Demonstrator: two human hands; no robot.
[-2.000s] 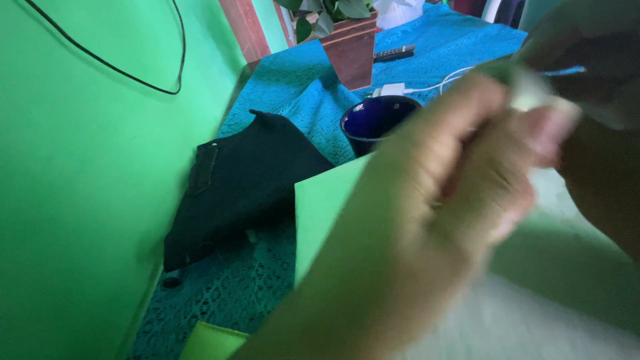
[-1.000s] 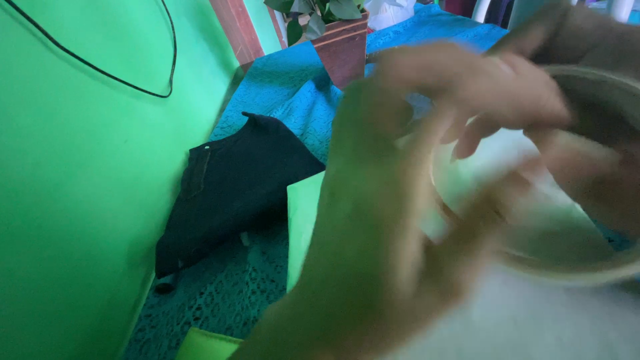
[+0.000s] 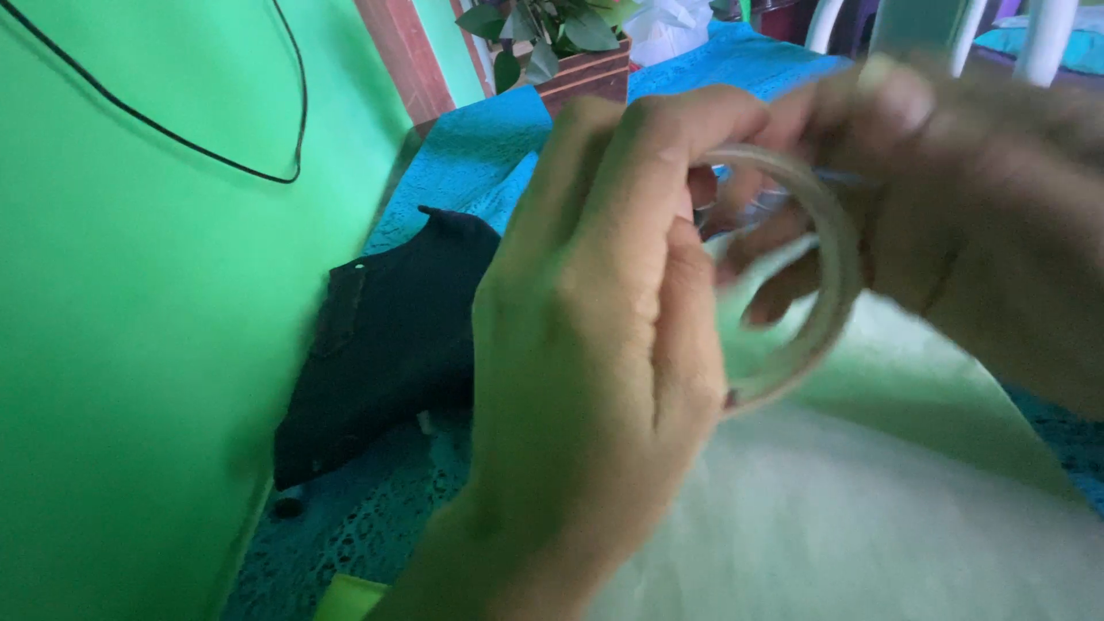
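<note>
My left hand (image 3: 604, 310) grips the left side of a narrow roll of clear tape (image 3: 832, 276), held up on edge in mid-view. At the roll's far upper side is my right hand (image 3: 931, 172), blurred, its fingers bent near the ring; whether it pinches the tape's end cannot be told. Below both hands lies a large pale sheet, seemingly paper (image 3: 828, 509), on the table.
A dark folded cloth (image 3: 397, 345) lies on the blue lace tablecloth (image 3: 483, 138) beside the green wall (image 3: 155, 345). Behind stand a potted plant (image 3: 595, 73) and a white plastic bag (image 3: 668, 30). A yellow-green item (image 3: 349, 595) shows at the bottom edge. A black cable (image 3: 198, 151) hangs on the wall.
The tape roll, seen large and blurred at the right one second ago, now stands on edge in my left hand. My right hand has shifted about it. The blue cup seen earliest is now hidden.
</note>
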